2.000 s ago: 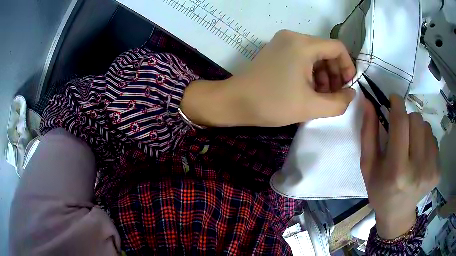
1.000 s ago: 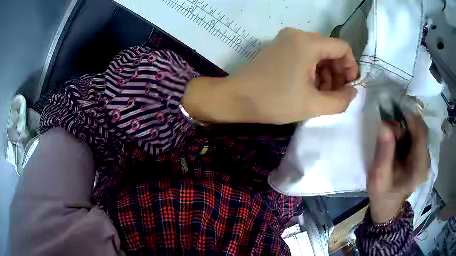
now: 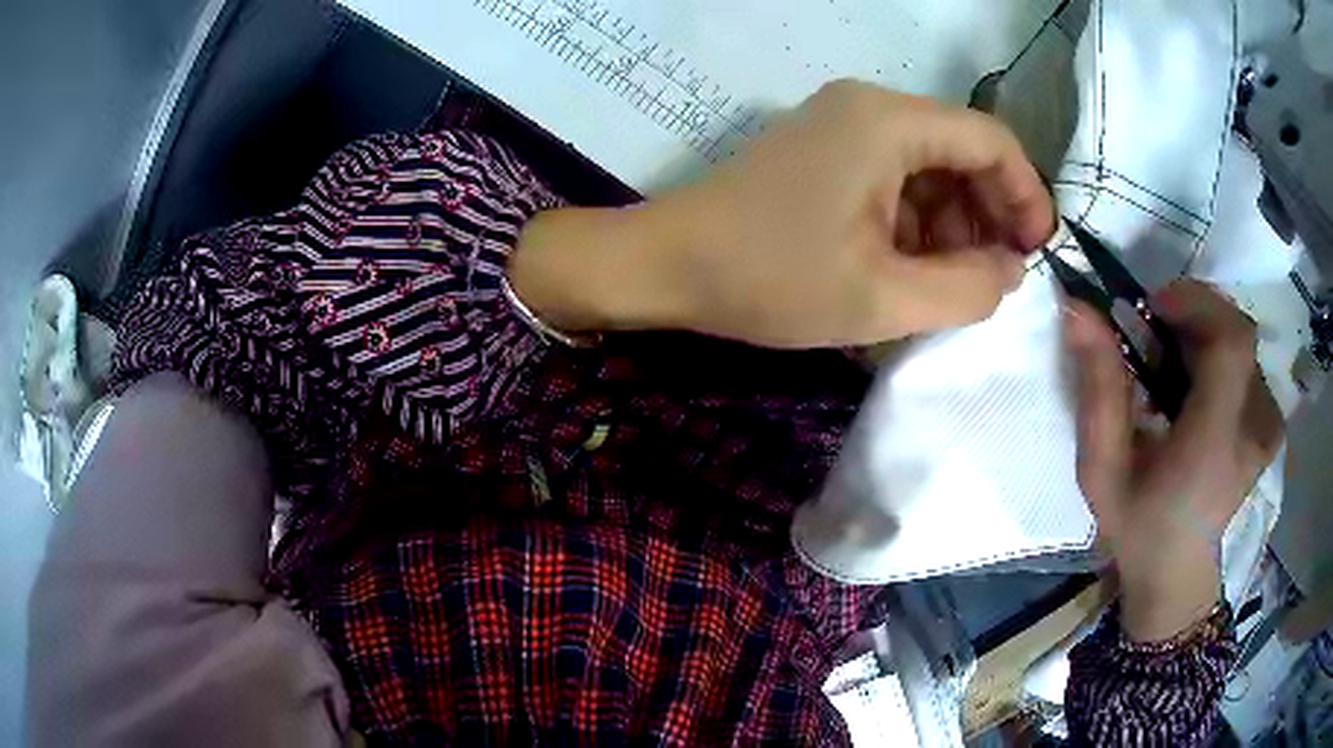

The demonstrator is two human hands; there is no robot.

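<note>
The white garment piece [image 3: 972, 453] with dark stitched lines hangs over the table edge below my left hand and runs up to the upper right. My left hand [image 3: 863, 219] pinches the cloth edge between thumb and forefinger, near crossing dark seams [image 3: 1133, 193]. My right hand [image 3: 1177, 417] holds black thread snips [image 3: 1114, 281]. The two pointed blades are apart, with the tips beside my left fingertips. Whether a thread lies between them is too small to tell.
The white machine table [image 3: 819, 44] with printed ruler marks is at the top. Pale machine parts [image 3: 1286, 117] stand at the right edge. A checked red-and-navy apron [image 3: 556, 628] is below. White cloth and a brownish item lie under the table at lower right.
The snips were blurred and lower one second ago; now they are back at my left fingertips with blades apart. My left hand has hardly moved.
</note>
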